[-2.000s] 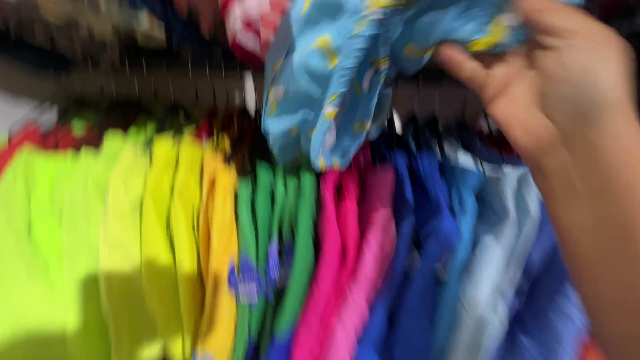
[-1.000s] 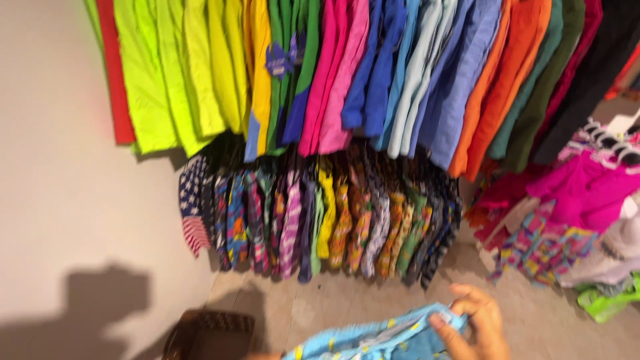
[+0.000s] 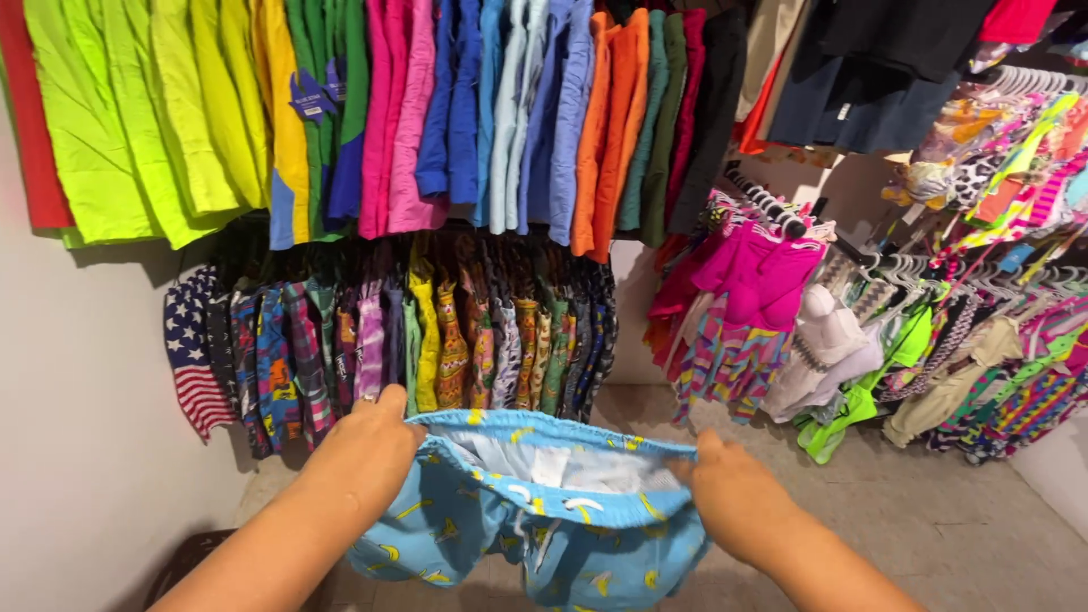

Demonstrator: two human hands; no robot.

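Note:
Light blue swim shorts with a yellow banana print hang between my two hands at the bottom middle. My left hand grips one end of the elastic waistband, and my right hand grips the other end. The waistband is stretched wide, so the pale lining and a white label inside show. A white drawstring dangles at the front. My fingertips are partly hidden by the fabric.
Bright plain shorts hang on an upper rack, patterned shorts on a lower one. Swimwear on hangers fills racks at the right. A white wall stands at the left. A dark brown basket sits on the floor, low at the left.
The blue shorts, bunched up near the upper rack at first, are now low in front of me and spread between both hands. The view has tilted down and turned right.

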